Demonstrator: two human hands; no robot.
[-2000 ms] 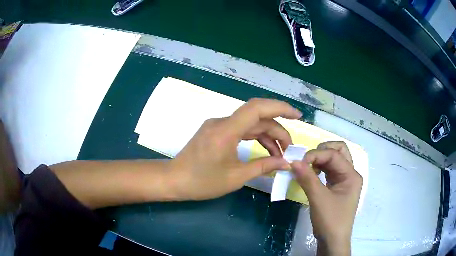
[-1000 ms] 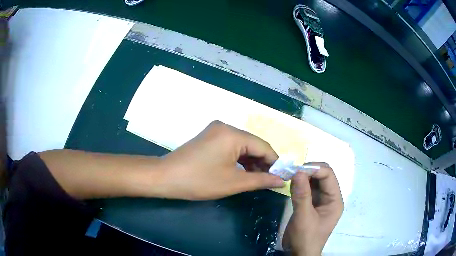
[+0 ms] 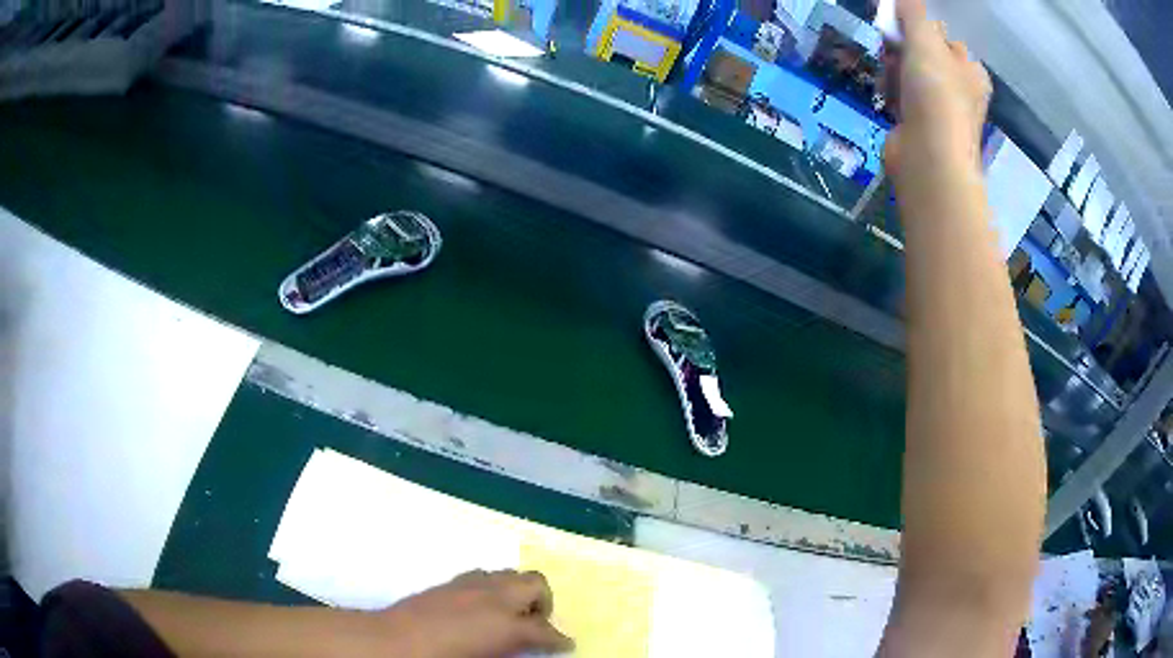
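My left hand [image 3: 482,614] rests low over the white sticker sheet stack [image 3: 386,533], at the left edge of its yellow area [image 3: 585,598]; no piece shows in its fingers. My right hand [image 3: 939,103] is raised at the top right, its fingertips cut by the picture's edge, with a small white piece [image 3: 888,18] at them. On the green conveyor [image 3: 540,334] lie two open handheld units. The left unit [image 3: 360,262] has a bare dark handle. The middle unit [image 3: 686,373] has a white pad on its handle, slightly askew.
A worn pale metal rail [image 3: 450,431] runs between bench and conveyor. A large white sheet [image 3: 116,411] lies at the left, another white surface [image 3: 836,598] at the right. Behind are blue shelving [image 3: 785,103] and a second green surface. White-edged units show at far right.
The view has tilted up. My right hand has left the sheet and risen to the top right. My left hand has parted from it and lowered onto the sheet. The left unit is now fully visible.
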